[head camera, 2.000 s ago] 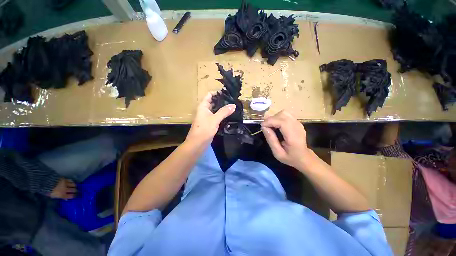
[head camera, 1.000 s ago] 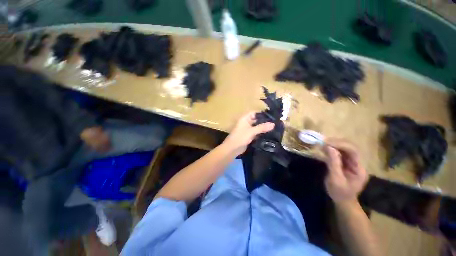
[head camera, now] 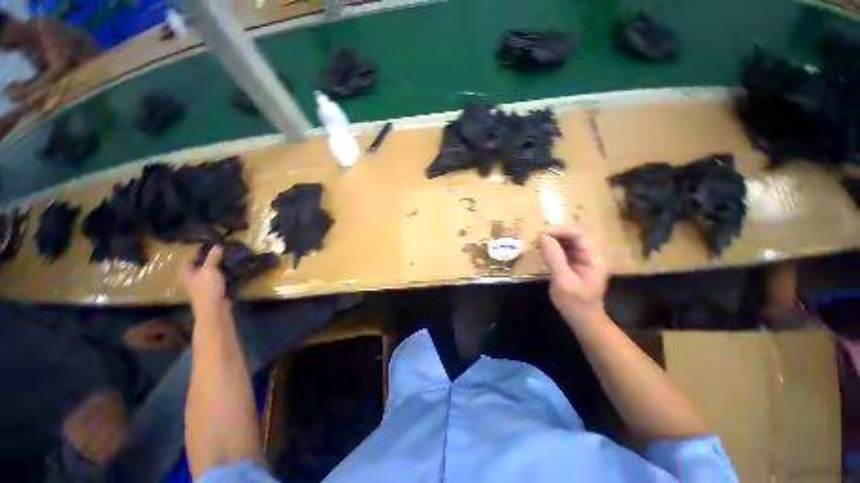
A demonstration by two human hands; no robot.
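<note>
My left hand (head camera: pixel 206 274) is at the bench's front edge on the left and grips a black spiky part (head camera: pixel 247 266), low beside the row of similar parts. My right hand (head camera: pixel 577 269) is over the front edge, right of the small white glue dish (head camera: pixel 505 248). Its thumb and fingertips are pinched together on a thin stick, which barely shows here. A single black part (head camera: pixel 301 219) lies on the cardboard right of the left-hand row.
Black parts lie in a row at left (head camera: pixel 179 203), a group at centre back (head camera: pixel 500 140), a pair at right (head camera: pixel 686 200) and a heap at far right (head camera: pixel 802 104). A white bottle (head camera: pixel 337 132) and black pen-like bar (head camera: pixel 380 138) are near the green conveyor (head camera: pixel 424 61). A neighbour sits left.
My left hand has moved from in front of my chest far left to the row, with a black part in it. My right hand has stayed near the dish. The view has turned.
</note>
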